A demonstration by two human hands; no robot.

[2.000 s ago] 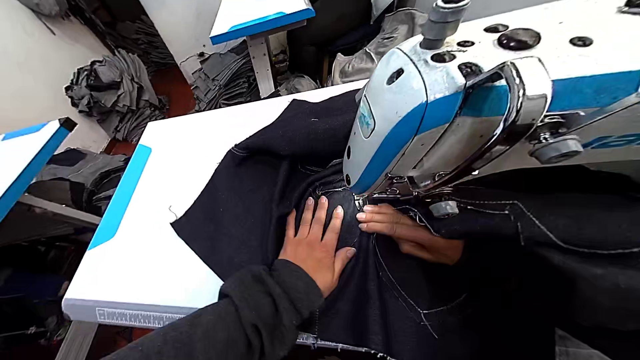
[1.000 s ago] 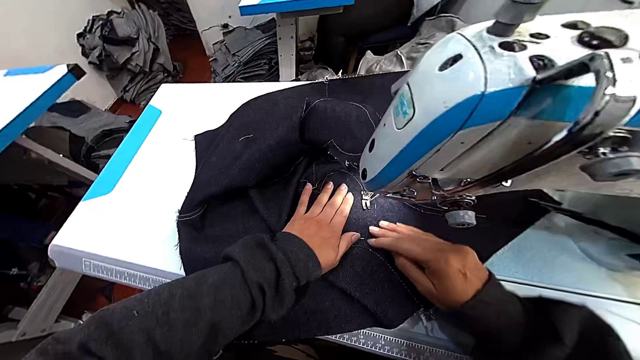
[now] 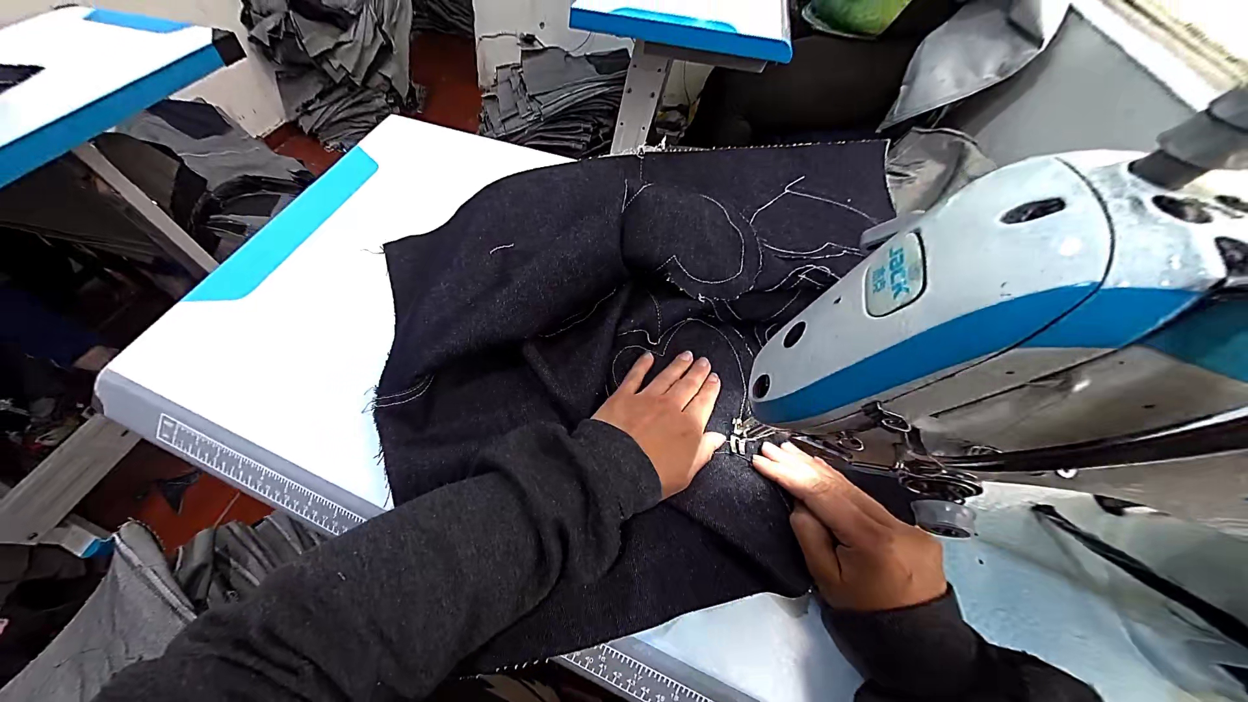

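Observation:
Dark denim fabric (image 3: 507, 341) with pale curved stitch lines lies bunched over the white sewing table (image 3: 292, 361). My left hand (image 3: 668, 419) rests flat on it, fingers slightly spread, left of the presser foot (image 3: 740, 439). Just right of the foot, my right hand (image 3: 858, 536) presses the cloth with its fingertips, the thumb tucked below. The head of a white and blue Jack sewing machine (image 3: 936, 292) reaches in from the right over the denim. The needle's tip is too small to make out.
A ruler strip (image 3: 263, 478) runs along the table's front edge. Another white table (image 3: 107, 58) stands at the left, and one more (image 3: 682, 24) behind. Stacked grey cloth pieces (image 3: 556, 97) lie beyond; grey fabric (image 3: 127, 604) hangs at lower left.
The denim has been turned and shifted under the machine, and more curved stitch lines show behind my left hand. Both hands stay beside the presser foot. The view has moved.

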